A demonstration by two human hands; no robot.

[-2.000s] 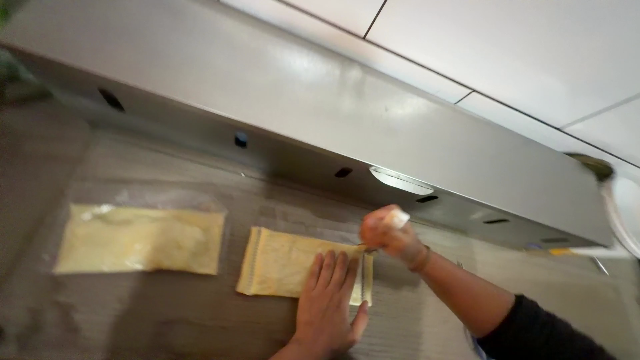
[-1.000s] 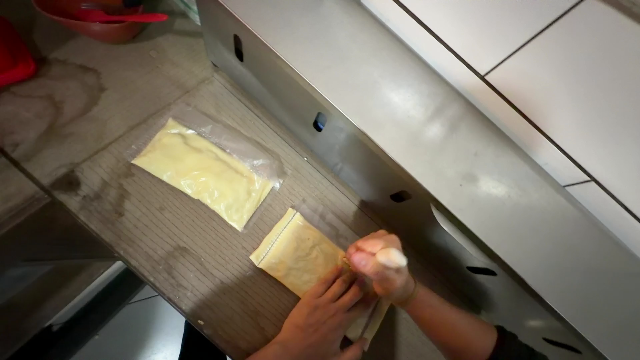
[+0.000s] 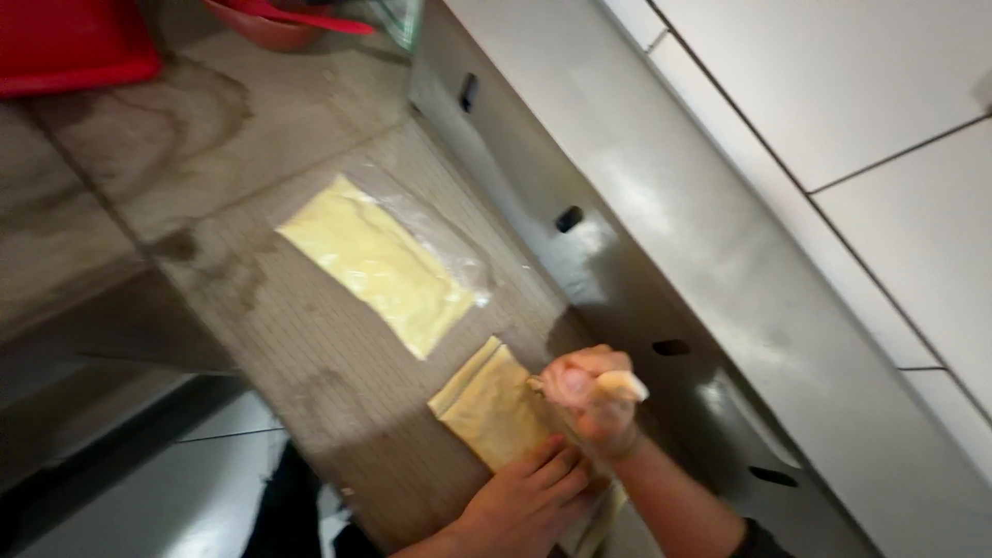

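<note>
A flat, rectangular piece of folded yellowish dough (image 3: 496, 411) lies on the wood-patterned counter, a ridge running along its upper-left end. My left hand (image 3: 535, 492) rests palm down on its lower part, holding nothing. Just above, my right hand (image 3: 589, 395) is closed around a slim tool whose pale handle end (image 3: 624, 384) sticks out of the fist; its thin tip meets the dough's upper-right edge. The tool's exact kind is unclear. Up and to the left, a pale yellow slab in a clear plastic bag (image 3: 380, 267) lies flat. Dough beyond my hands is partly hidden.
A stainless steel ledge with dark slots (image 3: 620, 267) runs diagonally beside the work, below white wall tiles (image 3: 775, 70). A red tray (image 3: 77, 46) and a reddish bowl (image 3: 271, 29) with a red utensil stand at the upper left. The counter's edge (image 3: 225, 356) drops off at left.
My right hand with the tool has moved along the dough toward its ridged end. My left hand stays on the dough. The view has turned strongly, bringing the tray and bowl in.
</note>
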